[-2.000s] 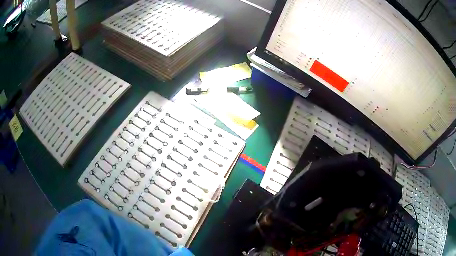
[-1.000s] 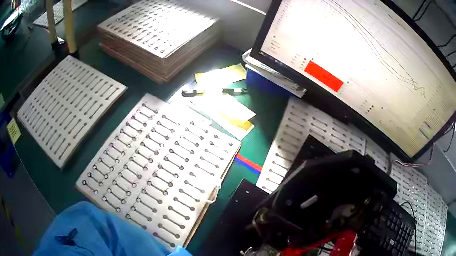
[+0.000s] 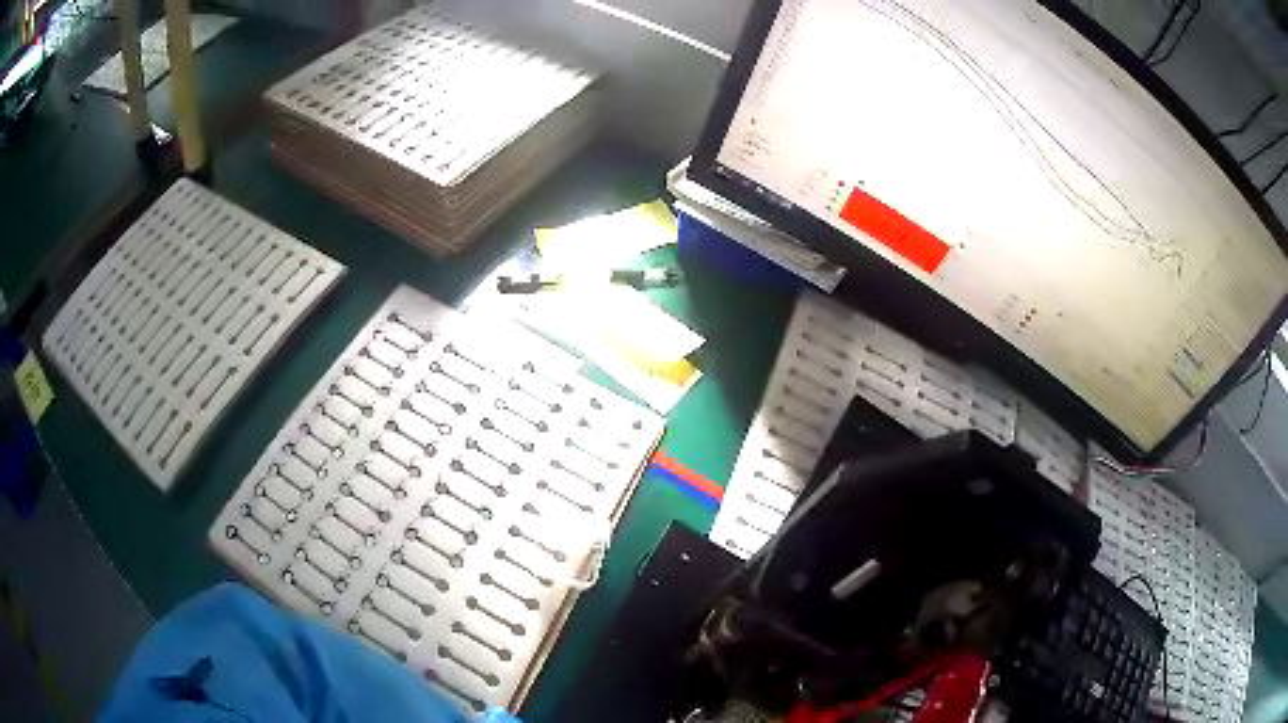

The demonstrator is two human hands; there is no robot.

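The black test fixture (image 3: pixel 918 551) stands at the lower right, its lower part cut off by the bottom edge. Its red clamp handle (image 3: pixel 949 692) shows at the bottom edge. The central white parts tray (image 3: pixel 438 494) lies left of the fixture, with rows of dumbbell-shaped slots, many holding dark parts. A blue sleeve (image 3: pixel 269 664) covers the lower left, over the tray's near edge. Neither of my hands is in the picture.
A second tray (image 3: pixel 191 332) lies far left, a tray stack (image 3: pixel 424 127) behind. Papers (image 3: pixel 607 332) with dark pens lie behind the central tray. The monitor (image 3: pixel 1017 184) shows curves and a red block. The keyboard (image 3: pixel 1088 657) is right of the fixture; more trays lie beneath.
Curves have appeared on the monitor since the earliest frame; the red block remains. The whole view has shifted slightly. The sleeve stays at the lower left.
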